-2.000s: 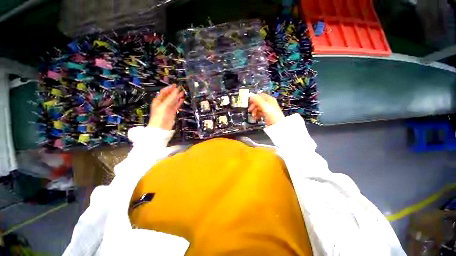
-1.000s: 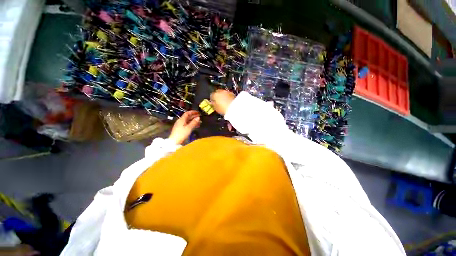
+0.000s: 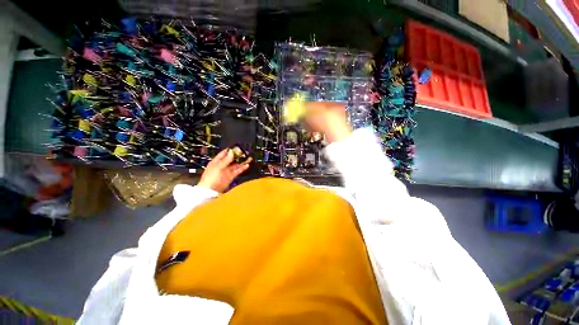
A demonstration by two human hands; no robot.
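My left hand [image 3: 224, 171] holds a small dark block with a yellowish face [image 3: 239, 153] at its fingertips, over the front edge of a black tray [image 3: 237, 127]. My right hand [image 3: 327, 119] is blurred above the clear compartment tray [image 3: 355, 63]; a blurred yellow part [image 3: 294, 109] shows at its fingertips. Several small blocky parts [image 3: 310, 159] sit in the tray's front pockets. A large bristling pile of coloured leaded parts [image 3: 136, 95] lies left of the black tray. More such parts [image 3: 397, 95] lie right of the clear tray.
A red-orange compartment tray [image 3: 447, 70] with a small blue part [image 3: 425, 76] in it lies on the green bench [image 3: 482, 149] at right. A brown plastic bag [image 3: 143, 188] hangs below the bench edge. A blue stool [image 3: 514, 213] stands on the floor at right.
My right hand has moved right from the black tray to above the clear tray with the yellow part. My left hand now holds a dark block. The view has shifted.
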